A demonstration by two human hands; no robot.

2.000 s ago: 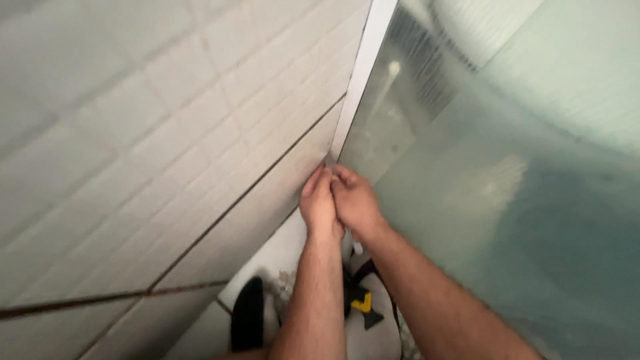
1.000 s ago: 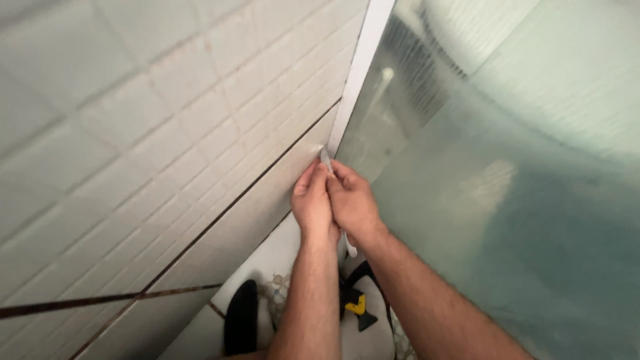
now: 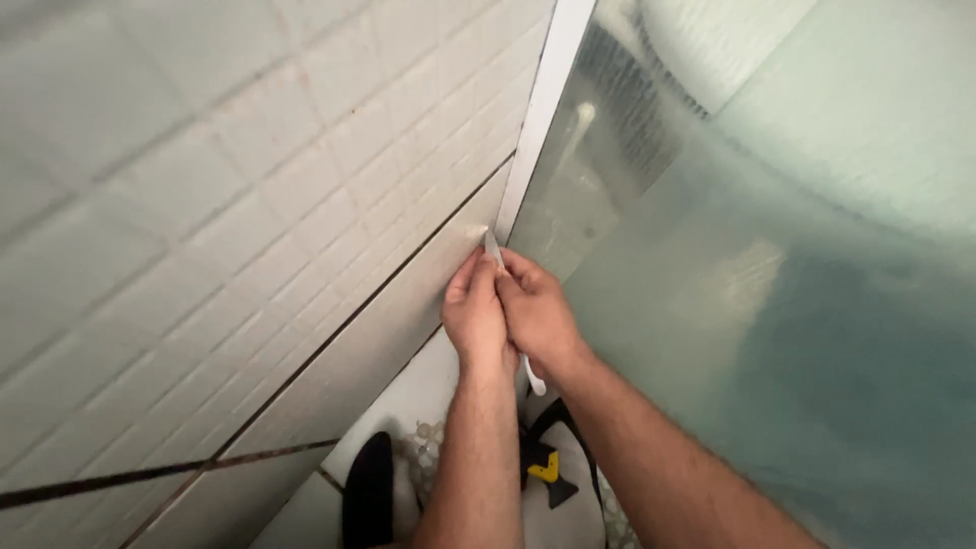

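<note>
Both hands are together around a slim metal knife (image 3: 493, 245), likely a table knife, its blade pointing up beside the foot of a white frame strip (image 3: 546, 107). My left hand (image 3: 476, 309) grips it from the left, near the tiled wall. My right hand (image 3: 540, 311) closes on it from the right, beside the glass panel. The pale handle end (image 3: 535, 377) shows below my right wrist. My fingers cover the middle of the knife. Whether the tip touches the wall or the strip cannot be told.
White wall tiles (image 3: 305, 191) with dark joints fill the left side. A misty glass panel (image 3: 686, 305) stands on the right. Below are a black shoe or slipper (image 3: 368, 488), a yellow and black tool (image 3: 545, 467) and a pebbled floor (image 3: 424, 436).
Two seconds ago the blade was barely visible between the fingers; now more of it shows above them. The hands stay together at the same corner.
</note>
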